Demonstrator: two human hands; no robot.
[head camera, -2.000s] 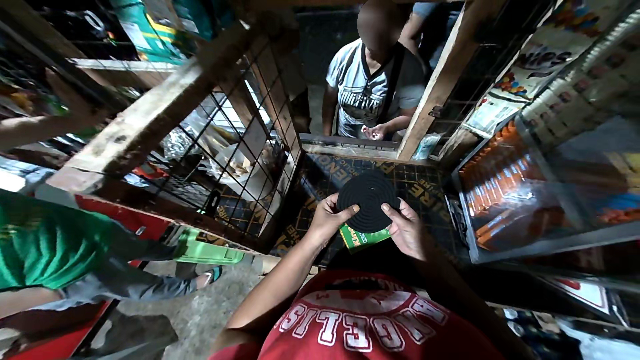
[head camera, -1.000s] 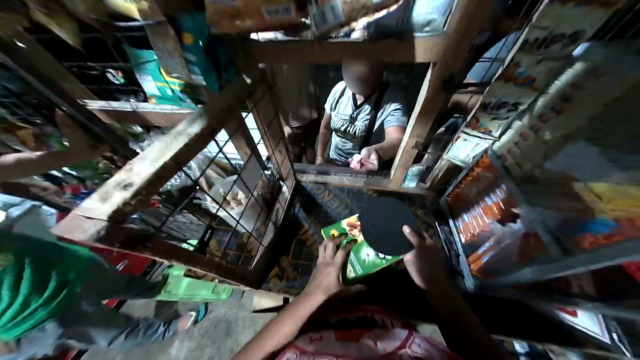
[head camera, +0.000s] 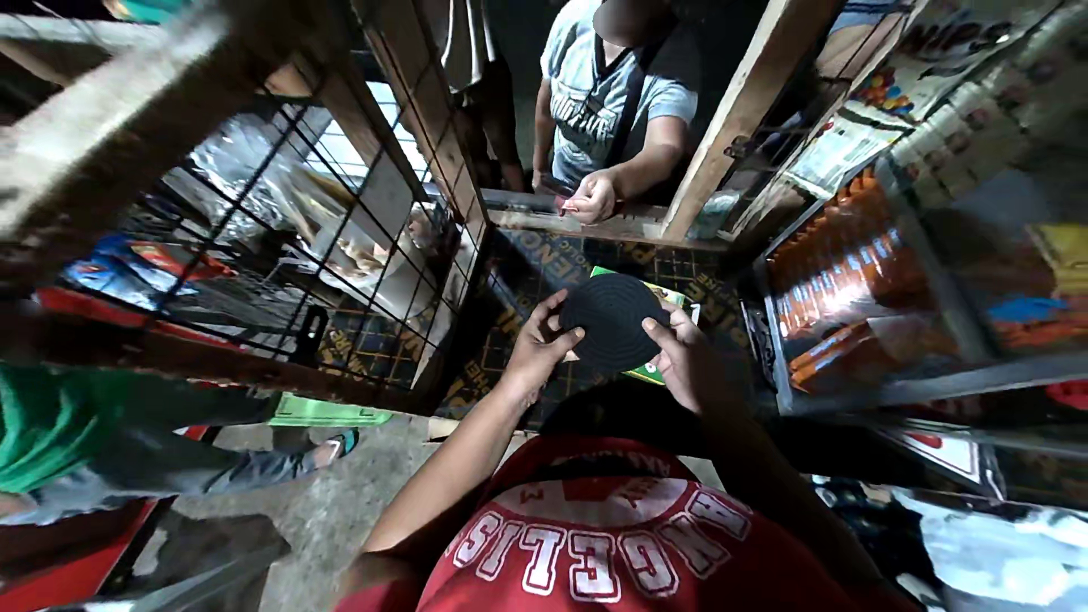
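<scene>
Between my two hands is a flat black disc of mosquito coils (head camera: 614, 321) with spiral grooves. My left hand (head camera: 544, 340) grips its left edge, thumb on top. The right edge is held by my right hand (head camera: 680, 344), its thumb also on the top face. Behind and partly under the disc is a green printed cardboard box (head camera: 690, 308), mostly hidden; whether my fingers touch it I cannot tell. Both lie over a counter (head camera: 544, 255) covered with dark printed sheeting.
Across the counter stands a person (head camera: 612, 102), one hand on the wooden sill holding something small. A wire-mesh panel (head camera: 280, 187) in a wooden frame is at the left. A display case (head camera: 901, 382) with orange packets stands at the right. Another person in green (head camera: 68, 416) is at the lower left.
One second ago my left hand was on the green box and my right hand on the disc; now both hands grip the disc. The person opposite has lowered a hand to the sill.
</scene>
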